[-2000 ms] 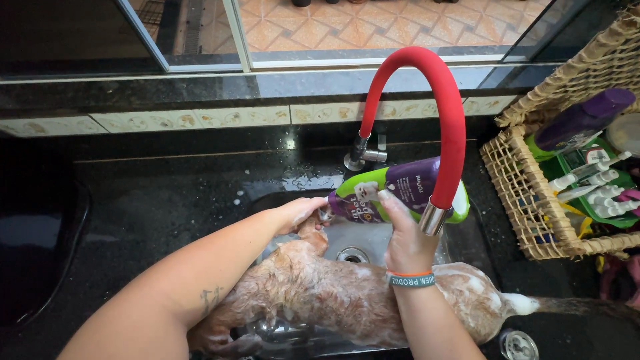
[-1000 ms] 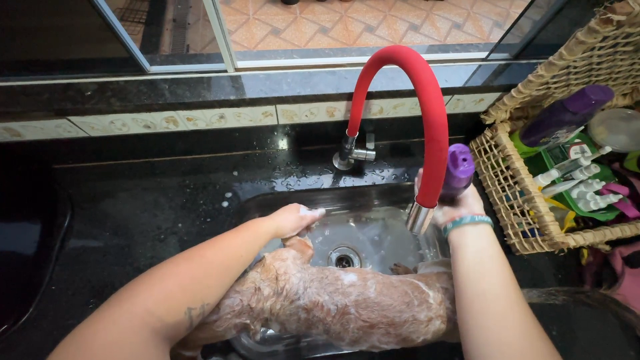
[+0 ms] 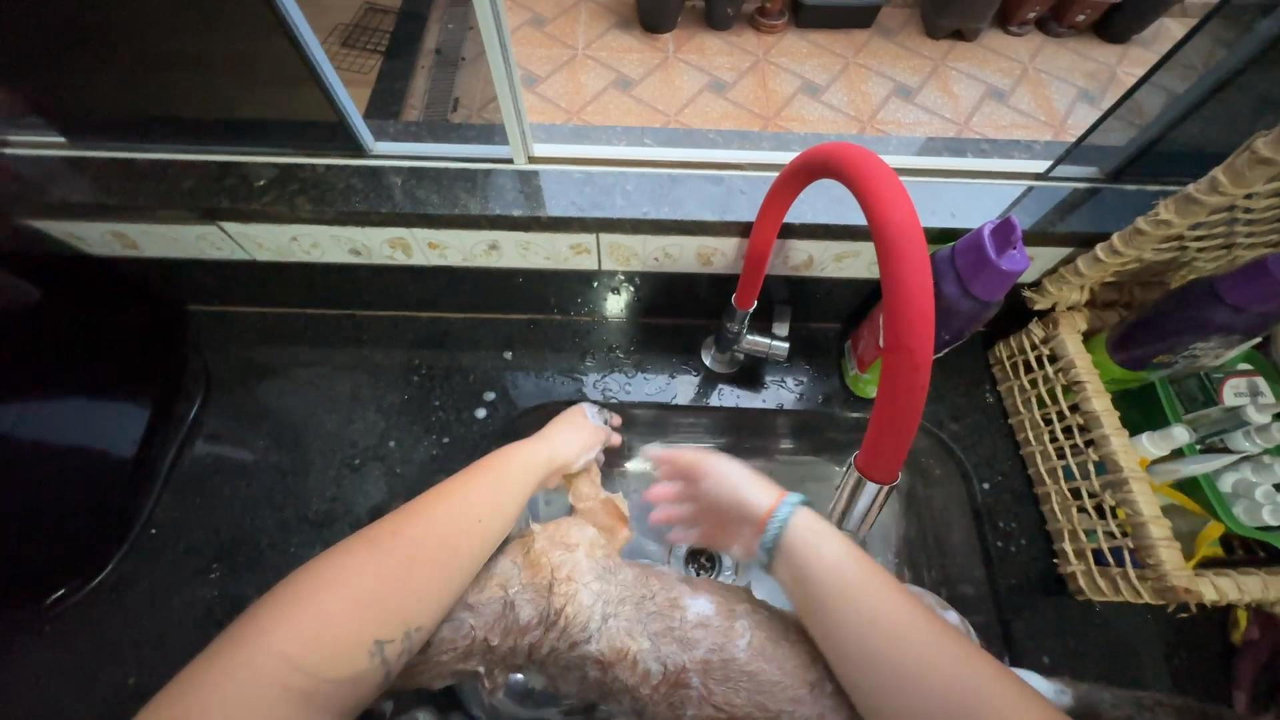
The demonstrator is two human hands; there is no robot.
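Observation:
A wet, lathered, light-brown furry animal lies in a stainless steel sink, with its tail off to the right. My left hand, with foam on its fingers, is at the animal's head end; whether it grips the animal is hidden. Blurred and with fingers spread, my right hand is held above the sink near the head and holds nothing. The drain shows just below it. A purple and green bottle stands behind the red flexible faucet.
A wicker basket at the right holds another purple bottle and a green tray of small white-capped tubes. The faucet's metal spout hangs beside my right forearm. At the left is a dark glossy object.
My right hand has let go of the purple and green bottle, which now stands behind the faucet, and has moved left toward my left hand. My left hand has stayed near the animal's head.

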